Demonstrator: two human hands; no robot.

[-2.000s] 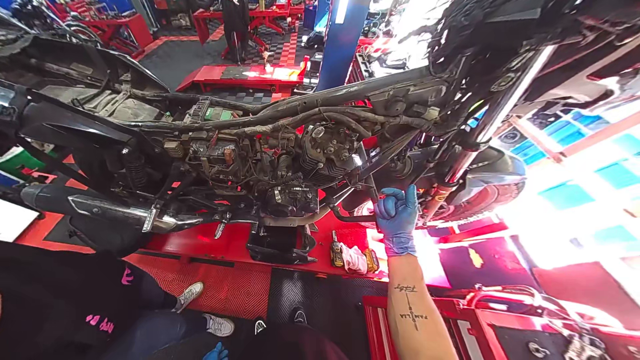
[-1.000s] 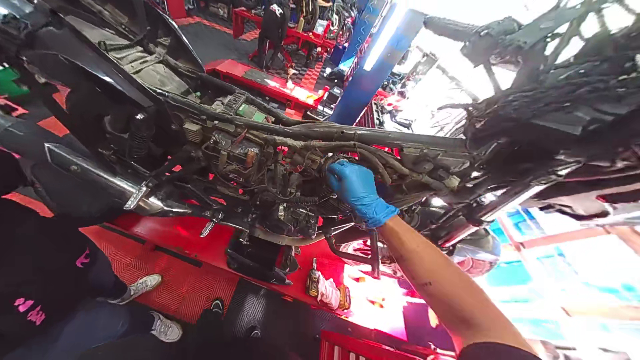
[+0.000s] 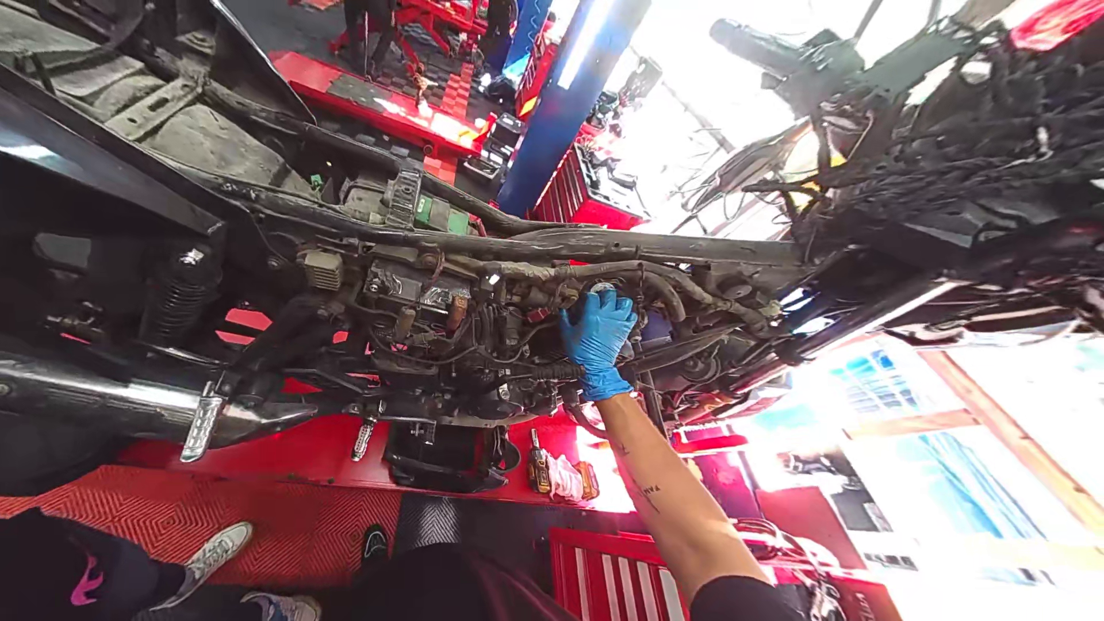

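Observation:
My right hand (image 3: 598, 339), in a blue glove, reaches up to the motorcycle's engine area and rests over a round metal part (image 3: 602, 287) under the frame tube (image 3: 621, 246). Its fingers are bent, and what lies beneath the palm is hidden. Hoses (image 3: 664, 289) run just to the right of the hand. Left of it are wires, connectors and a battery-like box (image 3: 410, 289). My left hand does not show.
A power tool (image 3: 539, 466) lies beside a pink cloth (image 3: 567, 479) on the red lift platform (image 3: 302, 444). Foot pegs (image 3: 202, 424) stick out from the motorcycle. A red slatted cabinet (image 3: 617, 573) stands below my arm. Another person's shoe (image 3: 216, 552) is at lower left. Behind rises a blue post (image 3: 569, 103).
My right hand was lower, by the front of the engine, two seconds ago; it has moved up and left onto the engine area. The view has shifted closer to the motorcycle.

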